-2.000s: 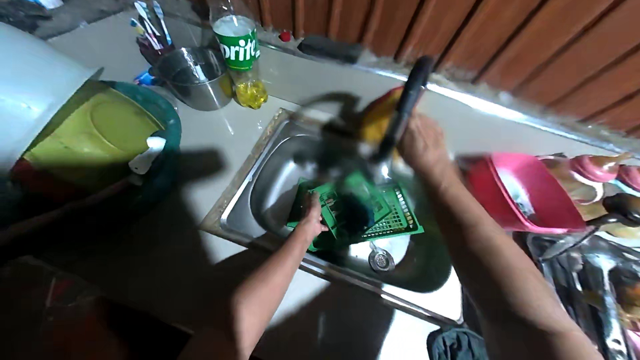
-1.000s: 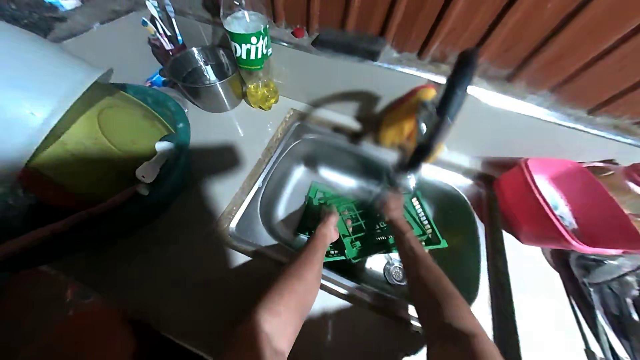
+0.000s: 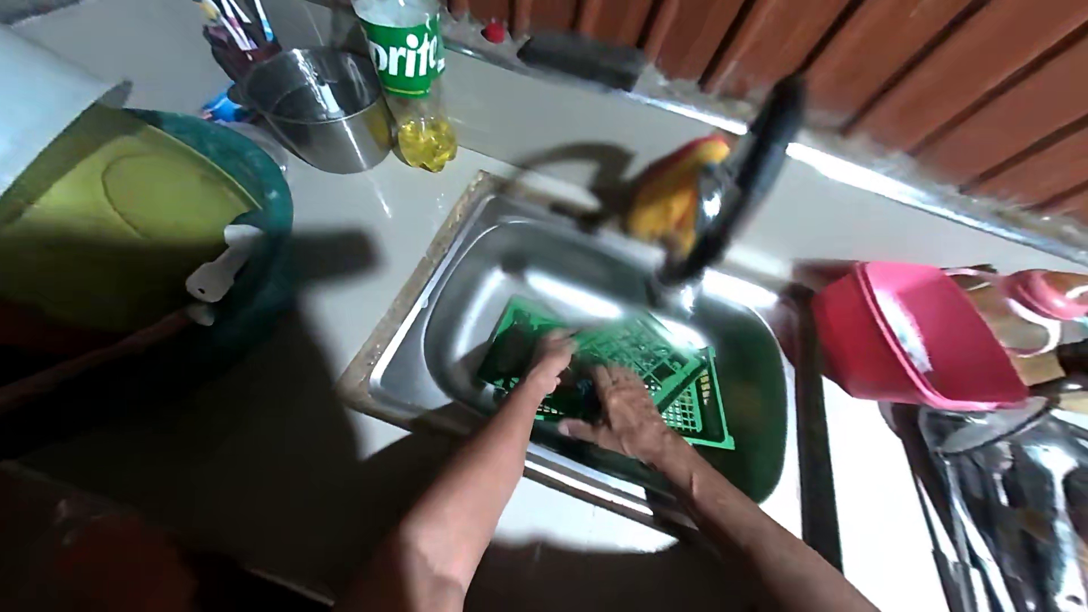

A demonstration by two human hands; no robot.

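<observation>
Green plastic openwork racks [image 3: 646, 348] lie one over another in the stainless steel sink [image 3: 459, 280]. My left hand [image 3: 552, 361] grips the upper rack near its left part. Against the rack's near side lies my right hand [image 3: 625, 408], thumb spread from the fingers; what its fingertips hold, if anything, is hidden. A blurred black and chrome faucet [image 3: 748, 187] rises over the sink's far edge, with a yellow and red cloth or sponge [image 3: 671, 200] beside it.
At left stands a dark green tub [image 3: 276, 195] with a yellow-green basin [image 3: 161, 204]. Behind are a metal pot [image 3: 327, 127] and a Sprite bottle [image 3: 412, 93]. A pink plastic container [image 3: 926, 340] and metal utensils [image 3: 1003, 493] are at right.
My right hand has come down from beside the faucet to the racks in the sink. My left hand stays at the racks.
</observation>
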